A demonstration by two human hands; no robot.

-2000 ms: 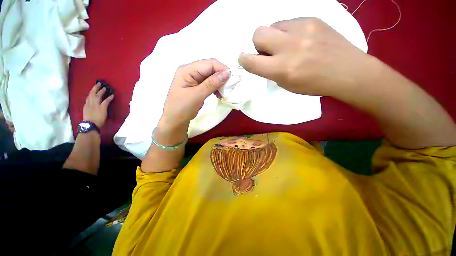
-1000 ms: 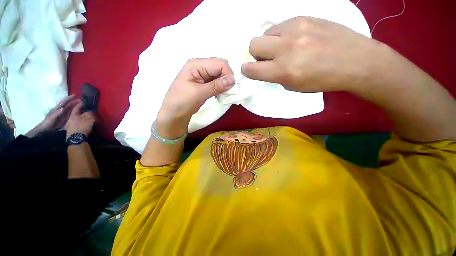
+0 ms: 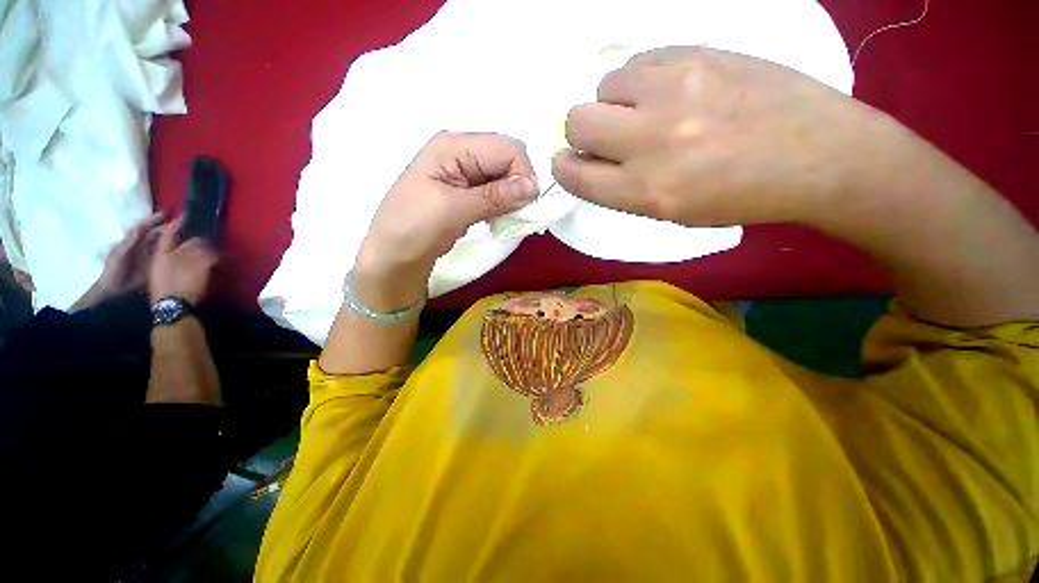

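Observation:
A large white garment (image 3: 399,103) lies in front of me on the red cloth. My left hand (image 3: 461,194) pinches a small fold of it between thumb and fingers. My right hand (image 3: 695,137) is just to the right over the garment, thumb and index finger closed together. A thin dark sliver, likely the needle (image 3: 549,189), shows between the fingertips of both hands. Whether a fastener is at the fold is too small to tell. A pale sewing thread (image 3: 888,27) curves over the red cloth beyond my right forearm.
The red table cloth (image 3: 256,125) runs under the garment. A pile of off-white garments (image 3: 80,125) lies at the far left. A seated person in black at left, with a wristwatch (image 3: 170,310), holds a black mobile phone (image 3: 206,199) over the table's near edge.
My right hand has come slightly closer to my left, which keeps its pinch. The thread at the right has shifted and shows less. The neighbouring person has lifted the phone with both hands.

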